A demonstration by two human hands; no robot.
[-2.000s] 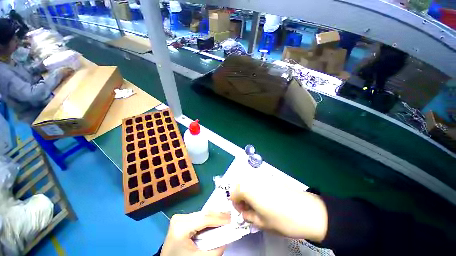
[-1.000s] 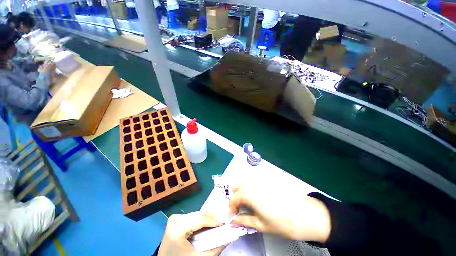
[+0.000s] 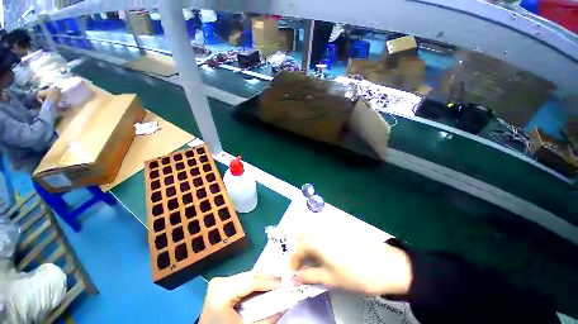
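Observation:
My left hand (image 3: 231, 299) holds a white plastic piece (image 3: 269, 301) with a slotted edge, low in the picture and cut off by the bottom edge. My right hand (image 3: 345, 262) comes in from the right with its fingertips pinched at the far end of the piece. What the fingertips pinch is too small and blurred to tell. Tiny dark and metal parts (image 3: 282, 243) lie in or on a clear bag just beyond the fingers. The white sheet (image 3: 355, 229) lies under the hands. A white surface with a dotted grille (image 3: 380, 311) shows below my right wrist.
A brown-orange compartment tray (image 3: 194, 215) and a red-capped white bottle (image 3: 241, 188) stand left of the sheet. A small clear-grey round-topped container (image 3: 314, 202) stands at its far edge. A dark carton (image 3: 304, 109) lies on the green belt. A person (image 3: 25, 117) sits far left behind a carton (image 3: 92, 142).
The view has shifted slightly, so the bench things sit a little further left and lower. Both hands stay at the white piece, with small changes in the right fingers.

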